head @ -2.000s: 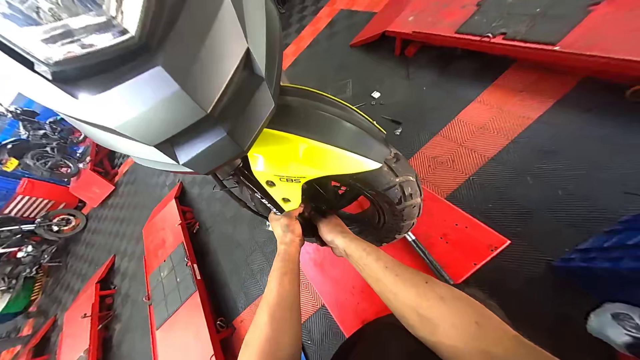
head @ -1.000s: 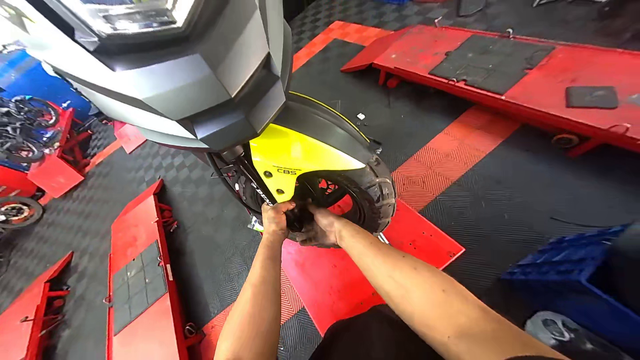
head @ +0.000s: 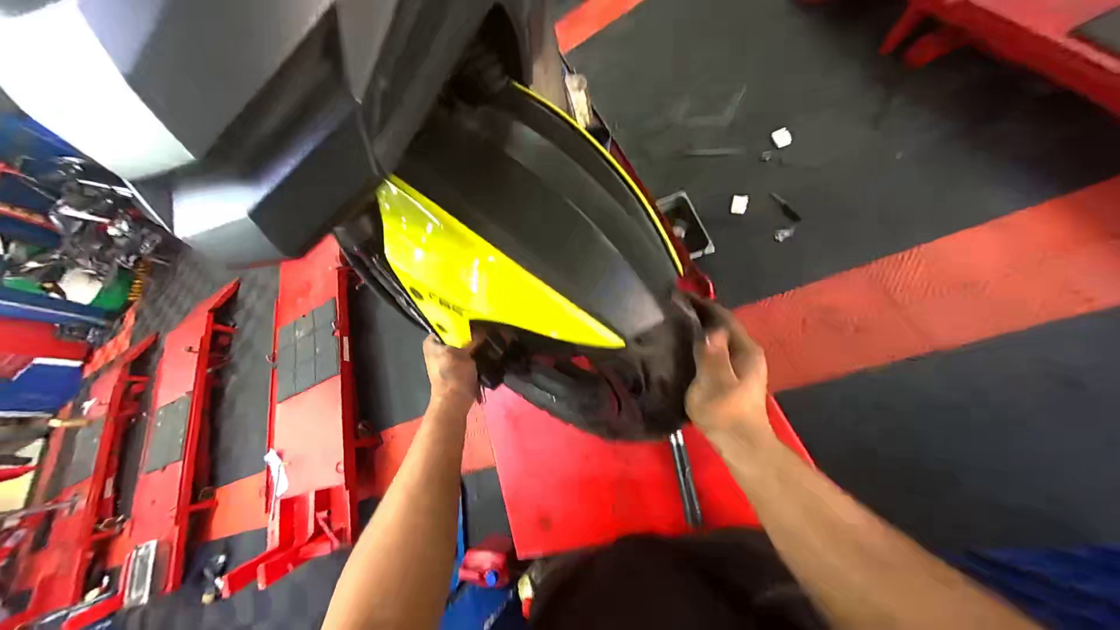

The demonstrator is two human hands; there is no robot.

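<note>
A motor scooter's front wheel stands over a red lift platform, under a black front fender with a yellow side panel. My left hand is at the lower end of the yellow panel, by the fork and a dark part beside the wheel hub; its fingertips are partly hidden, so its hold cannot be told. My right hand grips the tire at its outer side, near the fender's tip. The grey front fairing fills the upper left. A metal-ended rod or tool lies on the platform below the tire.
Several red lift ramps stand at the left, with parked motorcycles beyond. A small tray sits behind the fender. Small white pieces and a dark tool lie on the black floor. Another red lift is at the upper right.
My right hand has moved from the wheel's hub area to the tire's outer side. My left hand remains by the yellow panel's lower end. The view has moved closer.
</note>
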